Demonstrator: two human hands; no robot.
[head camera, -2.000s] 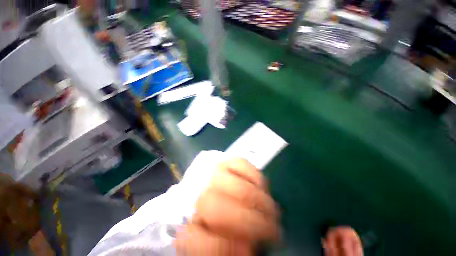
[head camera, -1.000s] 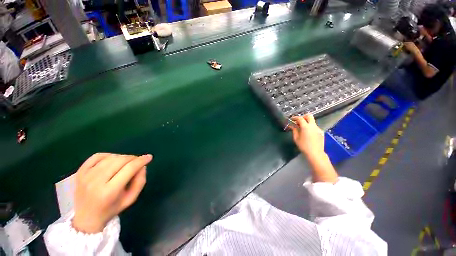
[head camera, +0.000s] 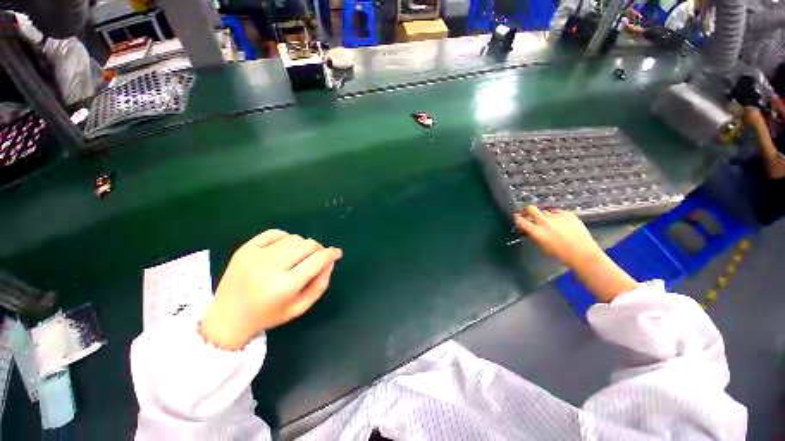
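My right hand (head camera: 551, 232) is at the near left corner of a thick stack of filled, silvery-grey blister trays (head camera: 585, 172). A thin, light tool, like tweezers (head camera: 515, 242), sticks out below its fingers. My left hand (head camera: 274, 280) is over the green mat, palm down, with bent fingers close together. Nothing shows in it, but its palm and thumb are hidden. A white sheet (head camera: 175, 288) with faint dots and a small cluster of black dots lies left of my left hand, partly covered by my sleeve.
A small orange and dark part (head camera: 423, 119) lies on the green bench (head camera: 370, 164), another (head camera: 103, 184) at left. A silvery packet (head camera: 82, 332) and pale slips are at lower left. A blue stool (head camera: 645, 258) stands at right. A person's arm (head camera: 763, 142) shows at far right.
The view has swung from the white sheet to the tray stack, then slightly left. My left hand no longer shows the white sheet in it; the sheet lies on the bench.
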